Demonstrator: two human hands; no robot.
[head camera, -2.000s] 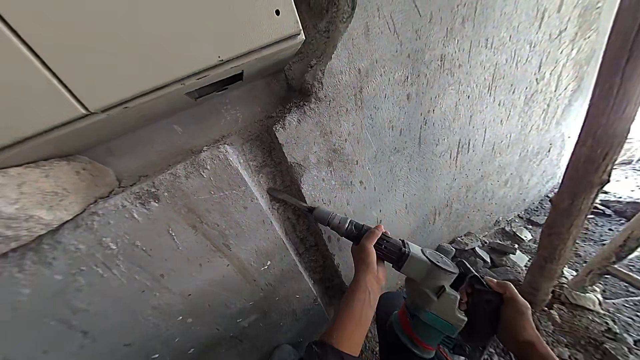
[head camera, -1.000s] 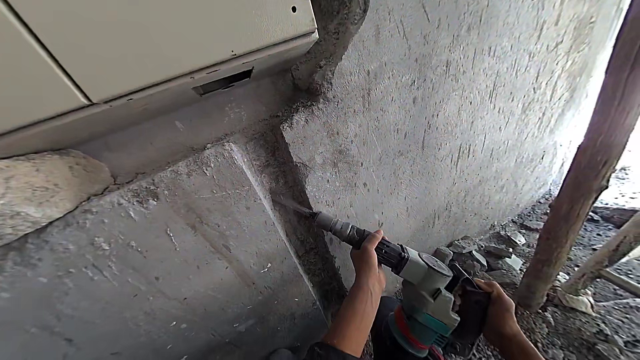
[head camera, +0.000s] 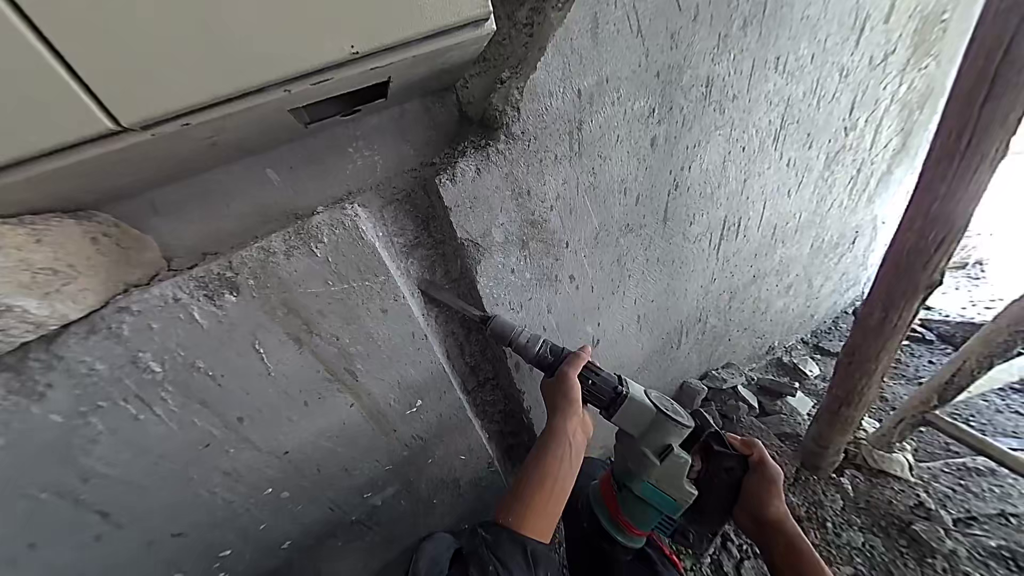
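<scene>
A grey and green demolition hammer (head camera: 652, 456) points up and left at the concrete wall (head camera: 640, 224). My left hand (head camera: 566, 392) is wrapped around its black front barrel, just behind the chuck. At the rear, my right hand (head camera: 756, 480) holds the dark rear handle, its fingers partly hidden. The flat chisel bit (head camera: 452, 300) lies over the rough channel (head camera: 472, 344) cut in the wall, its tip near the channel's pale left edge. Whether the tip touches the concrete cannot be told.
A beige metal cabinet (head camera: 240, 48) overhangs the wall at upper left, with a large stone (head camera: 72, 268) beneath it. Broken rubble (head camera: 744, 392) lies along the wall's foot. At the right stand a wooden post (head camera: 912, 240) and a slanted pole (head camera: 952, 380).
The chisel bit looked blurred one second ago and now shows more sharply. Both hands keep their hold on the demolition hammer.
</scene>
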